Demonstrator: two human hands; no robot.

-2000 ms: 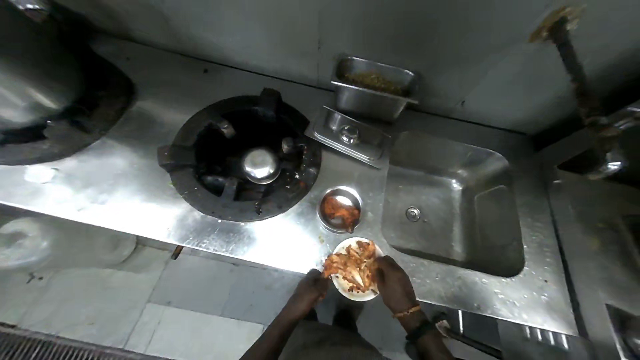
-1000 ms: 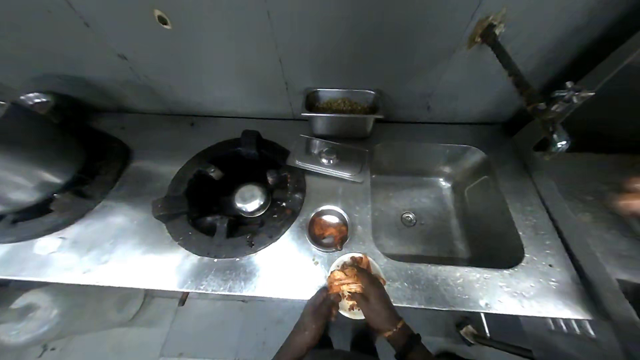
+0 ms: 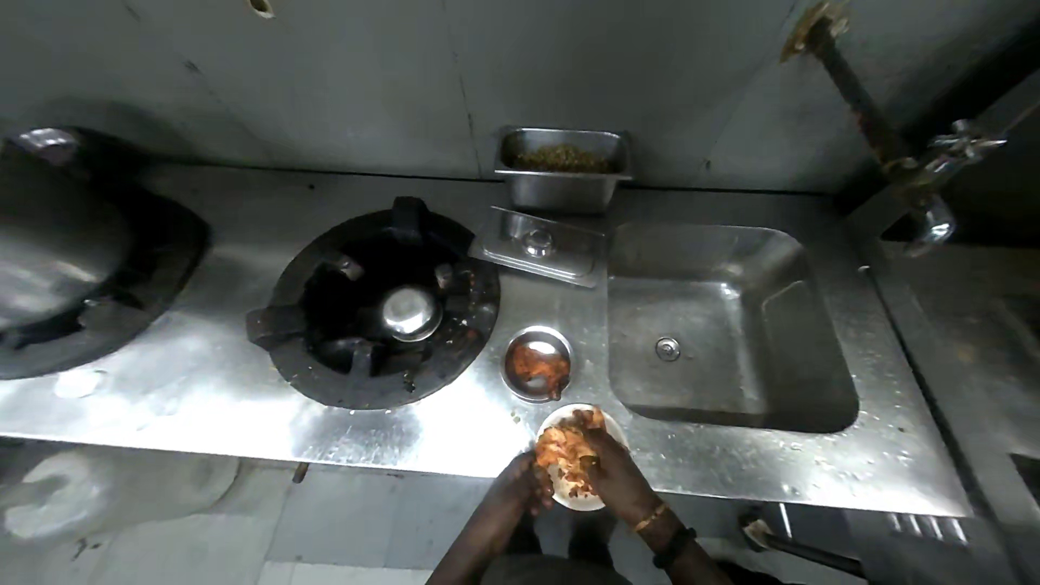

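Note:
A round white plate [image 3: 578,500] sits at the front edge of the steel counter, bearing reddish-orange pieces of cooked food [image 3: 565,451] that look like meat. At the plate's left side, my left hand [image 3: 520,483] touches the food with its fingertips. My right hand [image 3: 609,467] reaches over the right side of the plate, its fingers on the food; whether either hand grips a piece cannot be told. Just behind the plate stands a small round steel bowl [image 3: 508,370] with a reddish piece in it.
A black burner ring [image 3: 325,390] holds a small steel bowl [image 3: 410,313]. Behind are a steel lid [image 3: 552,252] and a steel pan [image 3: 565,191] of greenish food. A sink [image 3: 731,341] lies right, beneath a tap [image 3: 934,223]. A large pot [image 3: 57,244] stands left.
The view has shifted. My hands, apart at the plate's sides two seconds ago, came together over the food one second ago and are now slightly apart again.

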